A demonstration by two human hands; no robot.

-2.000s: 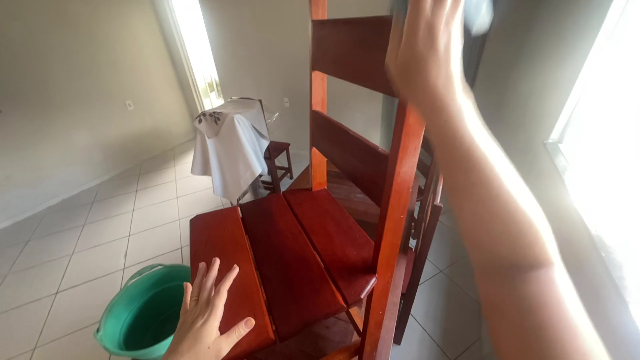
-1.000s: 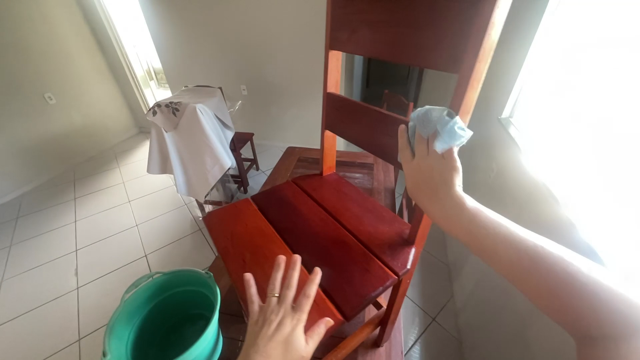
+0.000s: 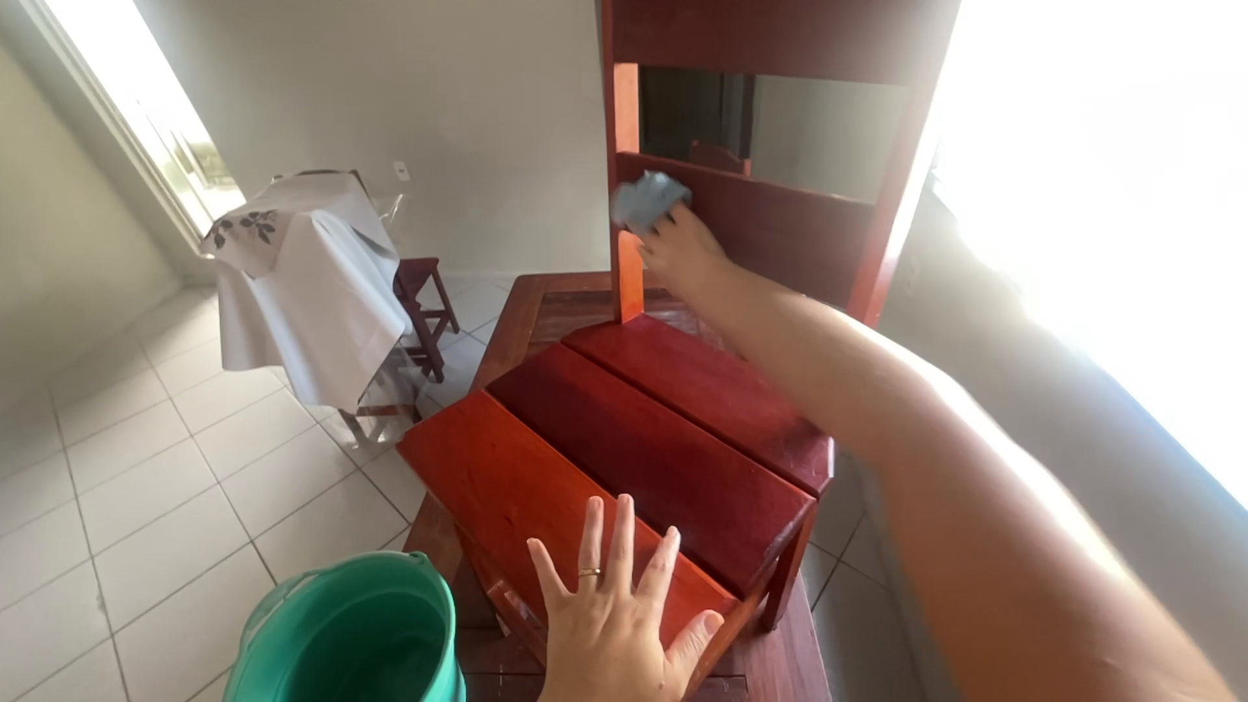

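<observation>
A reddish-brown wooden chair (image 3: pixel 663 458) has a slatted seat and a tall back, and stands on a wooden table (image 3: pixel 790 648). My right hand (image 3: pixel 682 249) presses a bunched light-blue cloth (image 3: pixel 651 200) against the left end of the lower back slat (image 3: pixel 780 219), beside the left post. Fingers spread and a ring on one of them, my left hand (image 3: pixel 614 614) lies over the front board of the seat and holds nothing. Left of that hand is a green plastic bucket (image 3: pixel 444 624); its bottom is in shadow.
A light cloth with a dark leaf pattern (image 3: pixel 302 283) drapes over furniture at the left back, with a small dark-red wooden stool (image 3: pixel 419 312) beside it. Pale floor tiles (image 3: pixel 166 507) spread on the left. A bright window (image 3: pixel 1121 195) is at the right.
My right hand has moved with the cloth from the chair back's right post, across to the left end of the lower slat. My left hand stays spread at the seat's front.
</observation>
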